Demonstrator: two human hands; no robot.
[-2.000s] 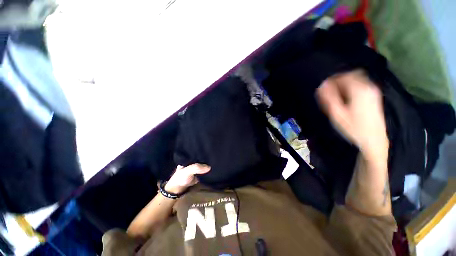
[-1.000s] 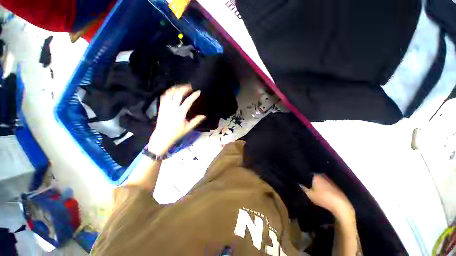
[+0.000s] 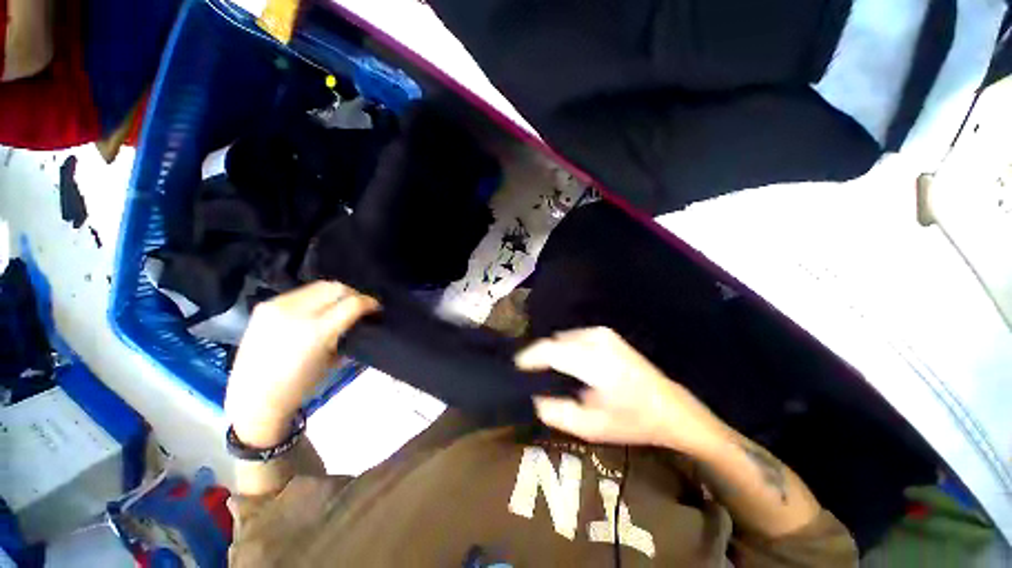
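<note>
A small black cut piece (image 3: pixel 438 361) is stretched between my two hands, in front of my chest and beside the crate. My left hand (image 3: pixel 297 338), with a dark bracelet on the wrist, grips its left end. My right hand (image 3: pixel 599 388) grips its right end, with some of the cloth inside the fingers. The blue plastic crate (image 3: pixel 131 300) lies at the left and holds black and white pieces. Where the held cloth meets the dark cloth behind it, its edge is hard to tell.
The white machine table (image 3: pixel 777 239) with a purple edge runs diagonally at the right. A black garment panel (image 3: pixel 710 122) with pale patches lies on it. More black cloth (image 3: pixel 710 333) hangs below the edge. A white box (image 3: pixel 67 460) stands at lower left.
The view has turned from the table to the crate side. My left hand has left the crate's contents and now holds black cloth. My right hand has come up and holds it too.
</note>
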